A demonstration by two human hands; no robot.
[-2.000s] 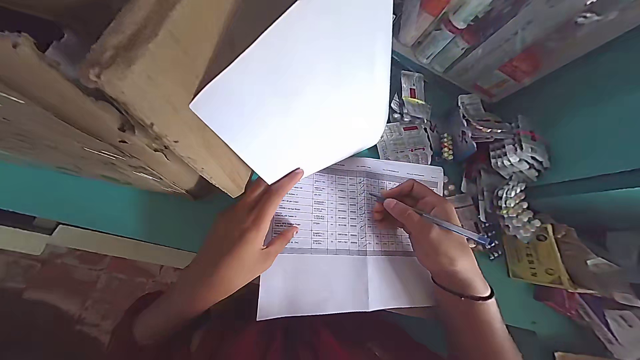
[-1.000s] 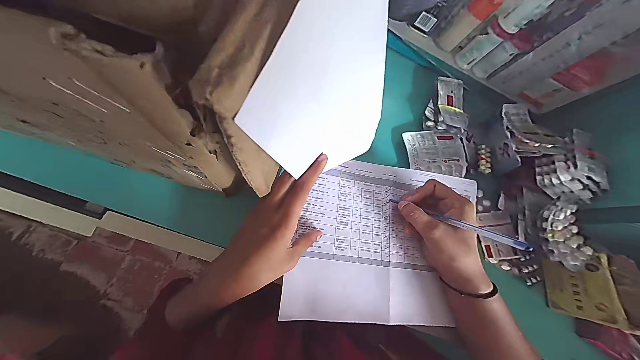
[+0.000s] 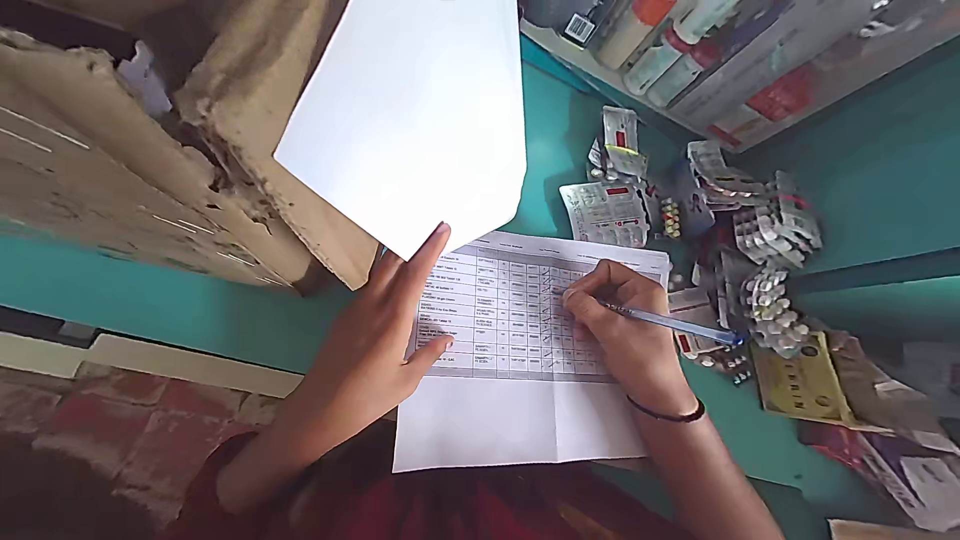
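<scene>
A printed paper form with a table of rows and pen ticks (image 3: 517, 420) lies flat on the teal surface, creased down its lower half. My right hand (image 3: 630, 330) holds a blue ballpoint pen (image 3: 675, 324) over the table's right columns; the hand hides the exact contact of the tip. My left hand (image 3: 379, 337) rests with spread fingers on the form's left side. Its index fingertip touches the lower edge of a blank white sheet (image 3: 420, 120), which rises above the form; whether the fingers pinch this sheet cannot be told.
Worn cardboard boxes (image 3: 247, 150) stand at the left. Blister packs of tablets (image 3: 607, 214) and strips of capsules (image 3: 772, 307) lie in piles at the right, beside a yellow carton (image 3: 802, 379). Bottles and tubes (image 3: 667, 60) sit behind a clear panel at the upper right.
The view has shifted, moving the scene within the frame. My right hand still holds the pen over the form, and my left hand stays on its left side.
</scene>
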